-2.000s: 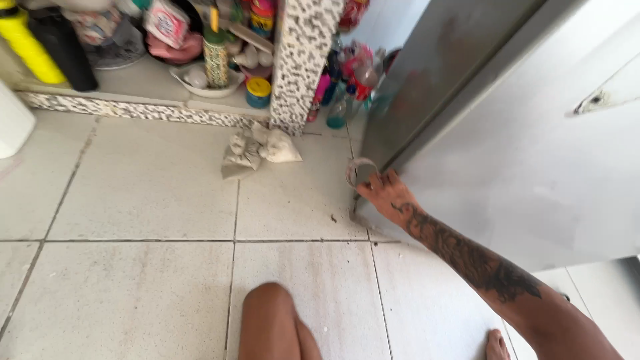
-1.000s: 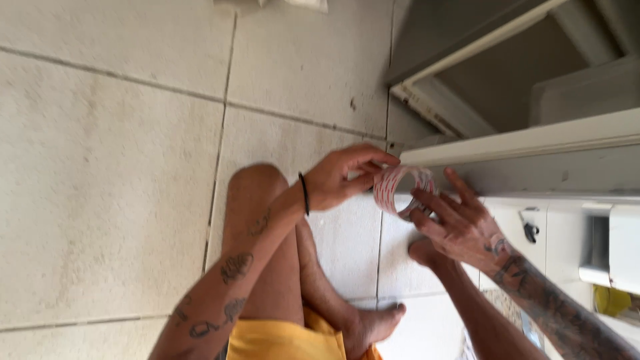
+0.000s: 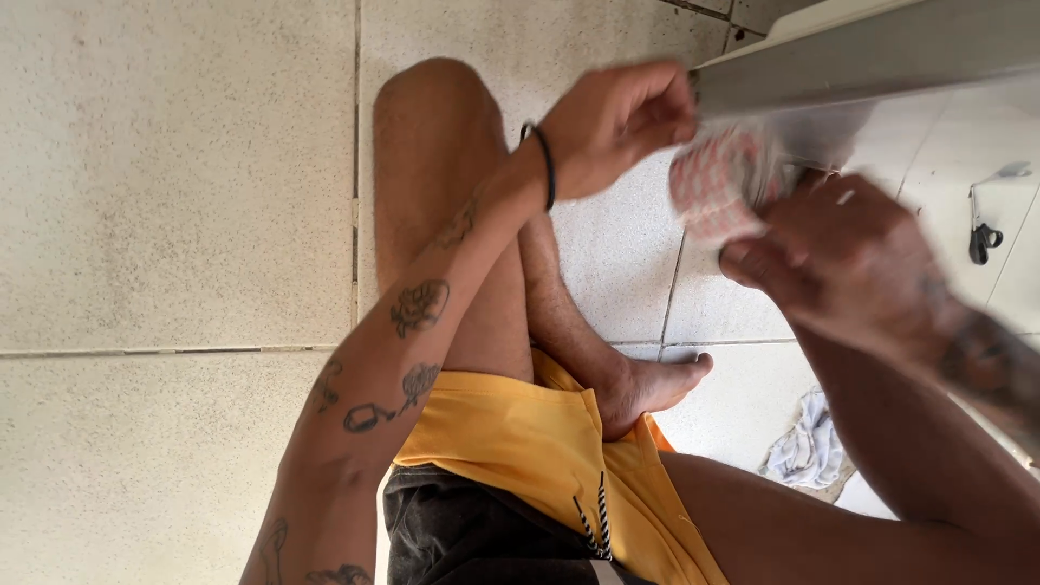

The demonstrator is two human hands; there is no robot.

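My right hand, blurred by motion, holds a roll of tape with a red-and-white pattern. Just left of the roll is my left hand, its fingers bent and their tips close together near the lower edge of a grey metal appliance door. A black band circles my left wrist. Whether my left fingertips pinch a tape end or the door edge cannot be made out.
Black-handled scissors lie on the tiled floor at the right. A crumpled white cloth rests on the floor beside my leg. My bent knees and bare foot are below my hands.
Two seconds ago one hand held the tape roll by the door's corner; a second ago both hands were at the roll. Now my right hand has the roll, slightly apart from my left. The view has shifted downward.
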